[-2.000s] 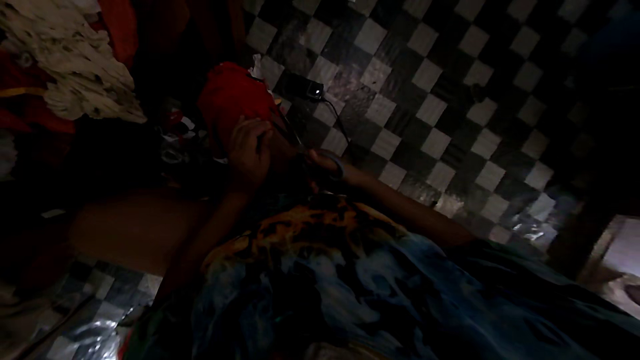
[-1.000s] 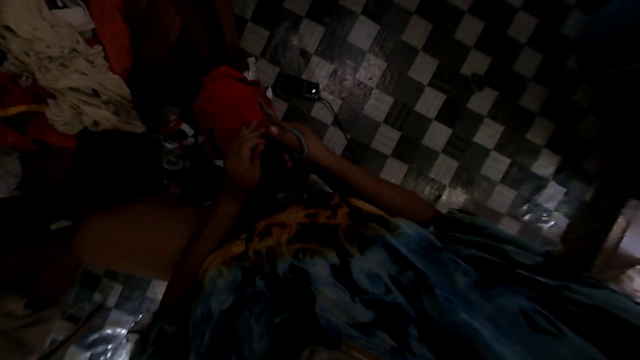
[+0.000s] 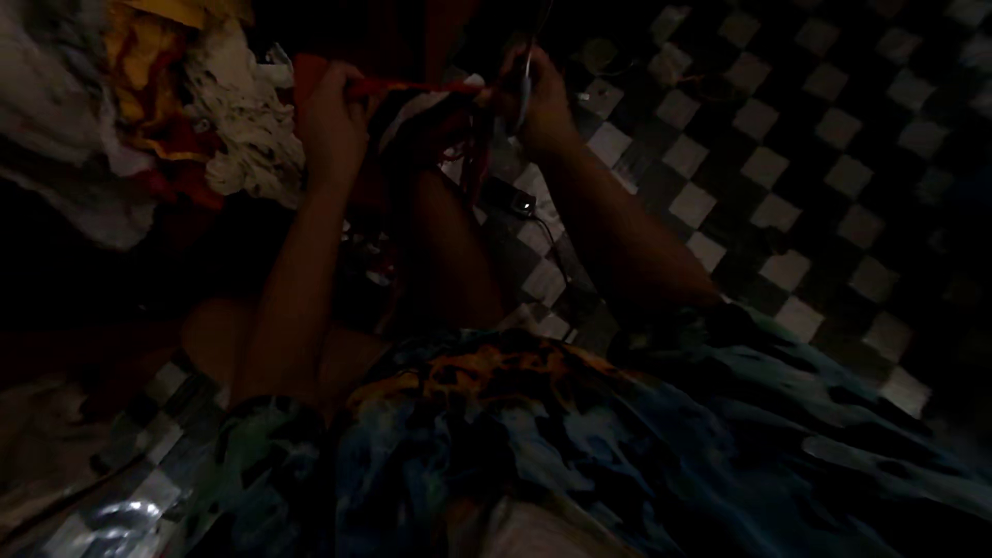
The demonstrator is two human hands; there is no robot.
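Note:
The head view is very dark. My left hand (image 3: 335, 128) grips one end of a red cloth (image 3: 415, 85), which is drawn out sideways between my two hands above my bare leg. At its other end is my right hand (image 3: 542, 101), closed around the handles of what looks like a pair of scissors (image 3: 527, 85), with the cloth's edge at its fingers. The blades point up toward the top edge and are hard to make out. Darker folds and strips of cloth hang below the stretched edge.
A heap of cream cloth strips (image 3: 248, 116) and an orange cloth (image 3: 147, 66) lies at upper left. A small black device (image 3: 511, 200) with a lit spot and a cable rests on the checkered floor (image 3: 763, 167). A shiny clear plastic item (image 3: 120, 519) is at lower left.
My hands were close together by the bunched red cloth; now they are apart with the cloth stretched between them. Both arms reach farther forward. The view has shifted.

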